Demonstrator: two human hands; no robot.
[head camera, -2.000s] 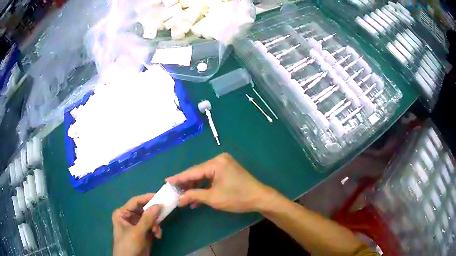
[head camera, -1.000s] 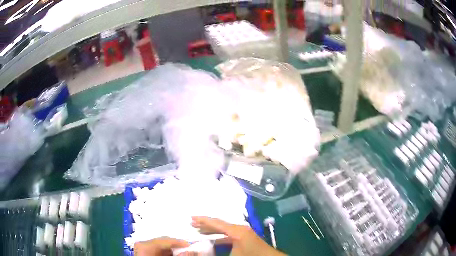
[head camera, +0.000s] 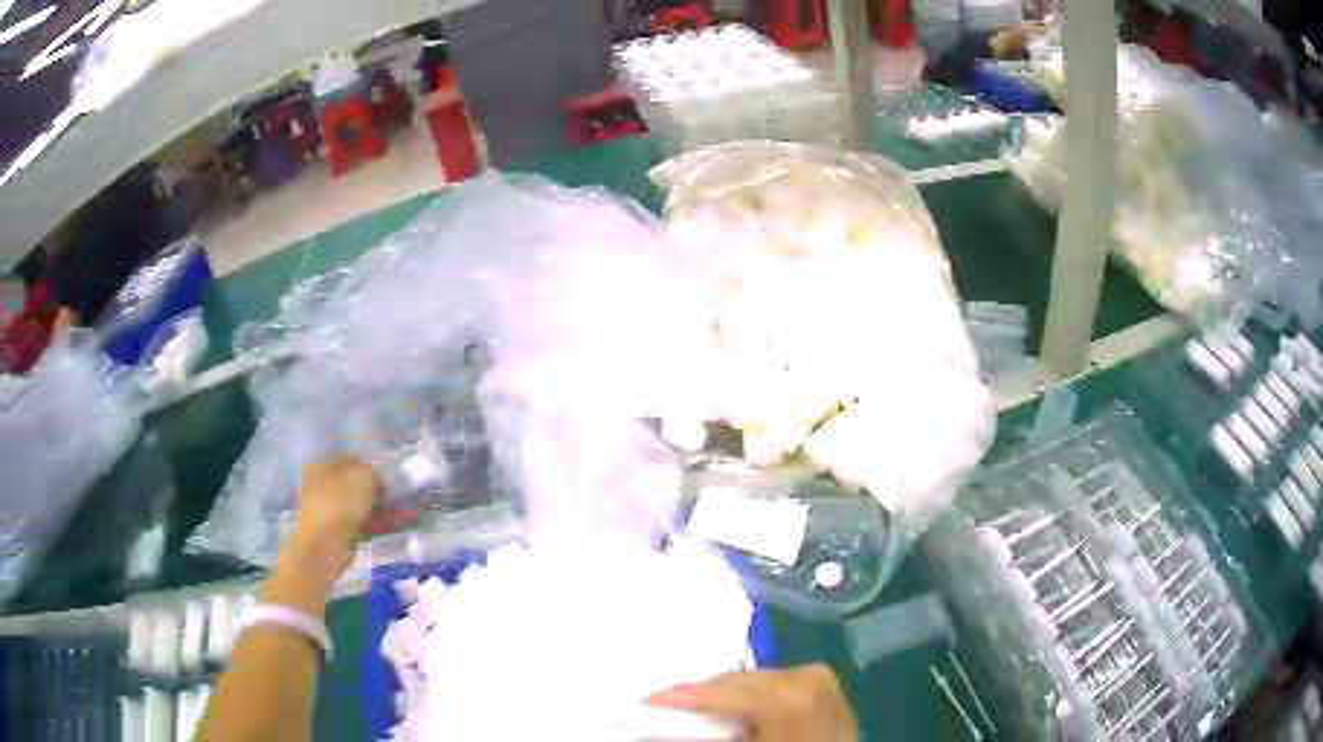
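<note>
My left hand, small and blurred, is stretched forward at the crinkled clear bag, over its lower part. Its fingertips and anything between them cannot be made out. My right hand is at the bottom edge, partly cut off, its fingers closed on a white piece at the front of the blue tray. The piece's outline merges with the overexposed white heap in the tray.
A bag of cream pieces stands behind a shallow clear lid. Right are a clear rectangular piece, thin rods and the stem tray. White cylinders lie left. A metal post rises behind.
The view has tilted up from the bench. My left hand has let go of the white piece and moved forward to the clear bag. My right hand keeps the piece, now by the tray.
</note>
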